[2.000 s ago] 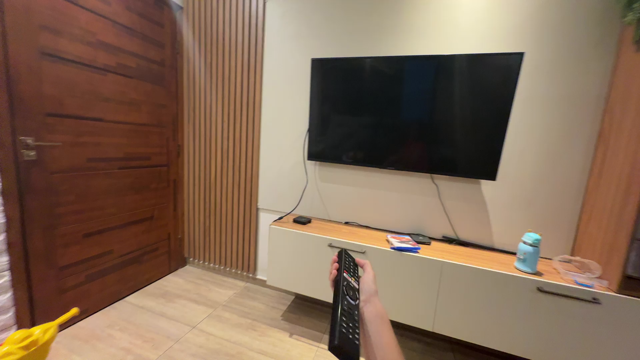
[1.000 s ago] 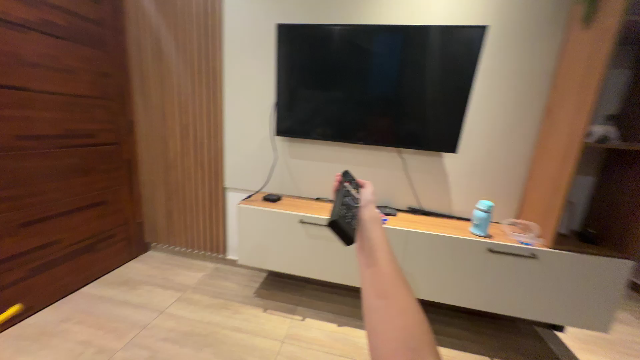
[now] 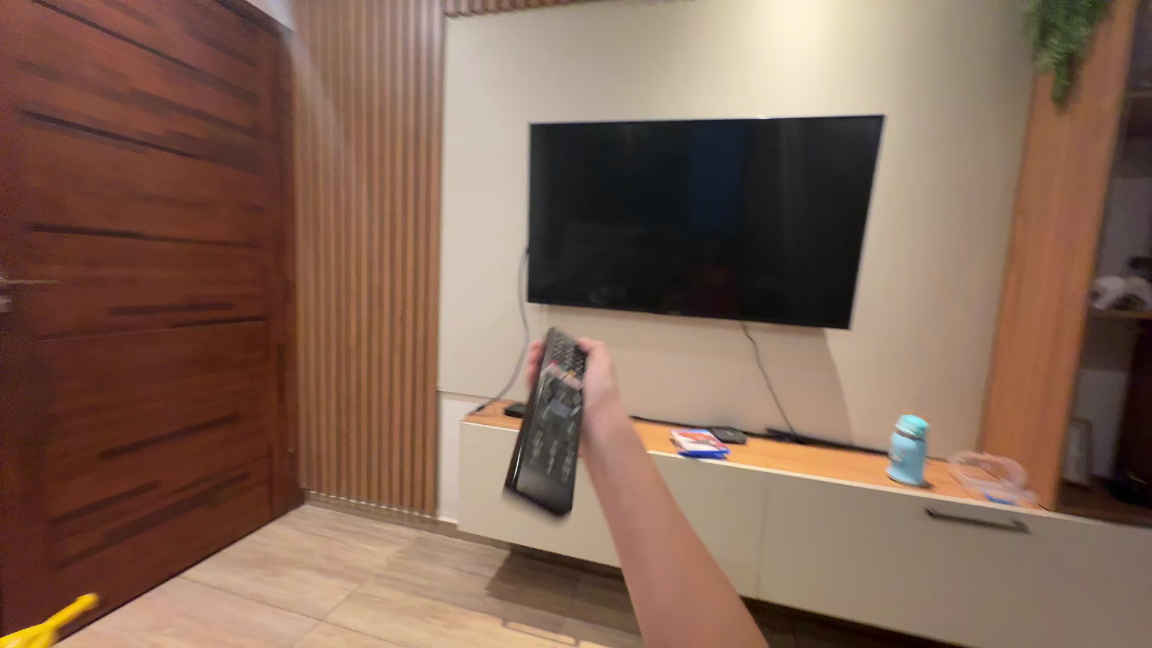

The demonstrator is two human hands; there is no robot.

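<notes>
A black remote control (image 3: 551,423) is in my right hand (image 3: 594,378), which comes up from the lower right with the arm outstretched. The fingers wrap its upper part, and its button side faces me, slightly blurred. Beyond the hand, a flat-screen television (image 3: 702,220) with a dark screen hangs on the beige wall panel. Below it runs a floating cabinet (image 3: 837,463) with a wooden top. My left hand is not in view.
On the cabinet top are a small black box (image 3: 515,410), a flat case (image 3: 698,442), a light blue bottle (image 3: 908,450) and a clear plastic container (image 3: 990,475). A wooden door (image 3: 144,297) stands left; something yellow (image 3: 54,623) shows at the lower left.
My right arm reached further out between the first and second frames. The remote has stayed in the hand throughout, and the television screen has stayed dark.
</notes>
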